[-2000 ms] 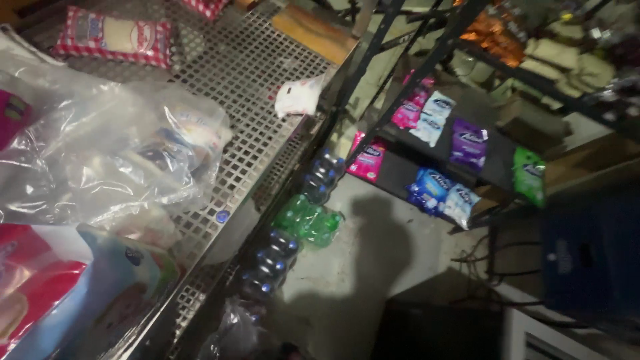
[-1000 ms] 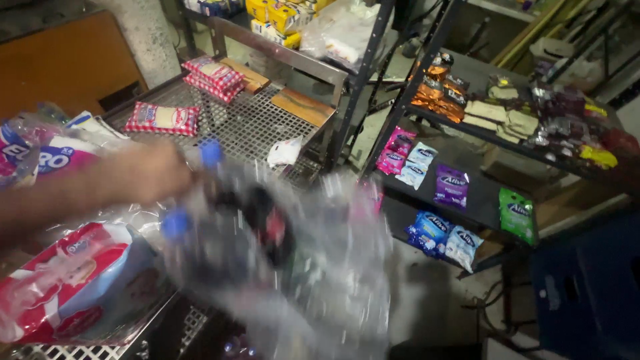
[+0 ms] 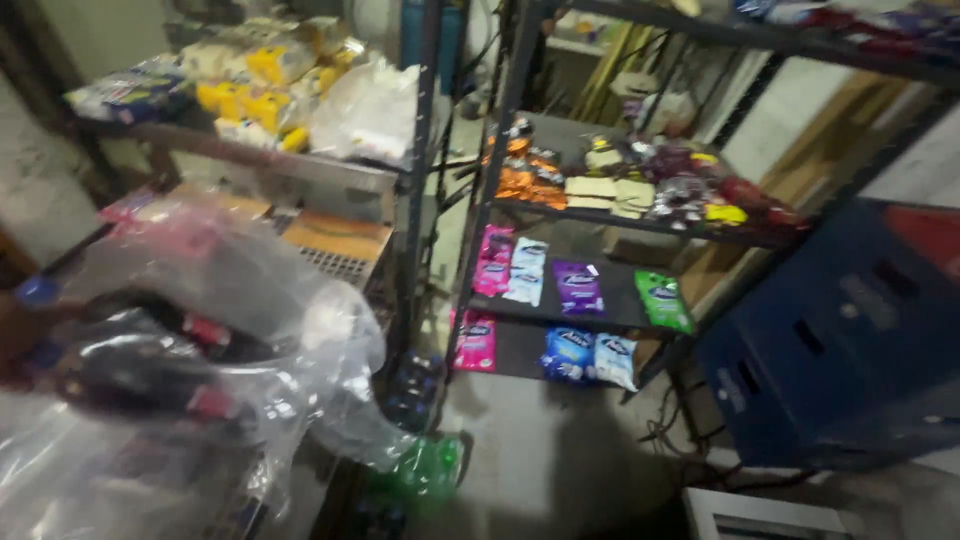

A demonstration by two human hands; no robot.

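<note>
At the left edge my left hand (image 3: 19, 341) is blurred and partly out of frame. It is closed at the necks of dark soft-drink bottles (image 3: 127, 375) with blue caps, one blue cap (image 3: 36, 291) showing just above it. A clear plastic bag or wrap (image 3: 322, 360) surrounds the bottles and trails to the right, over the perforated metal rack shelf. Pink packaging (image 3: 172, 225) shows through or behind the plastic. My right hand is not in view.
Metal shelving (image 3: 510, 90) holds colored pouches, among them a purple pouch (image 3: 577, 286) and a green pouch (image 3: 664, 300). Yellow packs (image 3: 255, 105) lie on the upper left shelf. Blue crates (image 3: 817, 337) stand at right. Green bottles (image 3: 431, 465) and a white frame (image 3: 765, 517) are low down.
Two seconds ago no hand showed; one second ago my left hand held the bottles up near the middle left. Hand and bottles now appear farther left and lower. The view has swung considerably.
</note>
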